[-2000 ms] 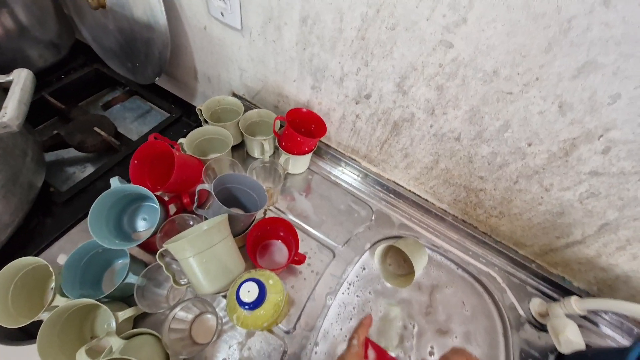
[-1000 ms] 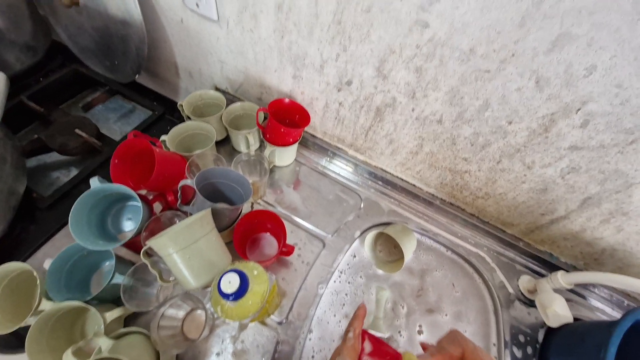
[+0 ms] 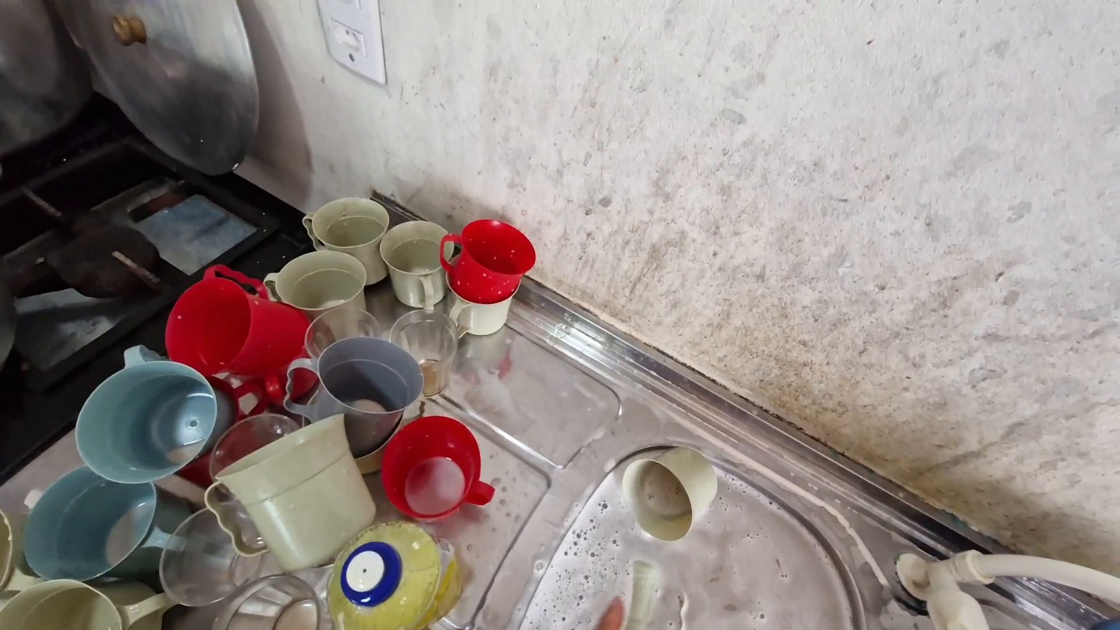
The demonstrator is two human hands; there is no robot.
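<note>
Only a fingertip (image 3: 611, 614) shows at the bottom edge, over the sink basin (image 3: 761, 560); which hand it belongs to cannot be told, and nothing held is in view. Just right of it lies a pale, translucent item in the basin. Farther back, a cream plastic cup (image 3: 669, 493) lies tilted in the basin. On the drainboard stand a red mug (image 3: 435, 468), a grey mug (image 3: 366, 385), a tilted cream mug (image 3: 302, 494) and a yellow bottle with a blue and white cap (image 3: 385, 573). A red speckled cup (image 3: 492, 261) sits on a cream cup (image 3: 481, 315).
More cream mugs (image 3: 325, 284), red mugs (image 3: 236, 328), light blue mugs (image 3: 149, 420) and clear glasses (image 3: 429, 350) crowd the left. A black stove (image 3: 79, 262) with a leaning metal lid (image 3: 184, 79) adjoins them. A white faucet (image 3: 949, 582) is at the right, below the stained wall (image 3: 787, 219).
Both hands and the red item between them, seen one second ago at the bottom edge, have dropped out of view except for one fingertip. The cups stand as before.
</note>
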